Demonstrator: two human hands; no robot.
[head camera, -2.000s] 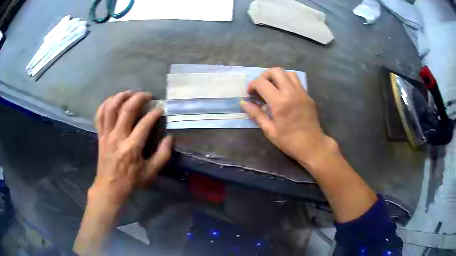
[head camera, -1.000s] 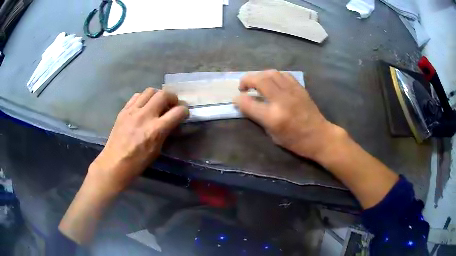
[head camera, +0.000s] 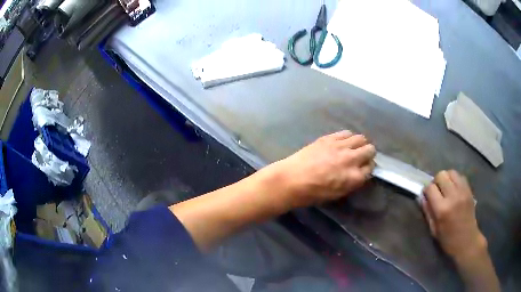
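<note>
A narrow folded fabric piece (head camera: 403, 175), white to pale grey, lies on the grey ironing table between my hands. My left hand (head camera: 337, 166) grips its left end with bent fingers. My right hand (head camera: 452, 205) grips its right end, thumb at the near edge. The piece's two ends are hidden under my fingers. Any interlining or template inside the fold cannot be made out.
Scissors with green loops (head camera: 315, 48) touch the large white fabric stack (head camera: 388, 54). A pile of pressed strips (head camera: 240, 60) lies left of them. A beige interlining stack (head camera: 475, 128) is at right. A phone (head camera: 137, 8) is at the far corner; blue scrap bins (head camera: 85, 171) stand at left.
The view has swung left, bringing bins and phone in and taking the iron out. The fabric piece, earlier spread with beige interlining and a strip visible, is now folded narrow between my hands.
</note>
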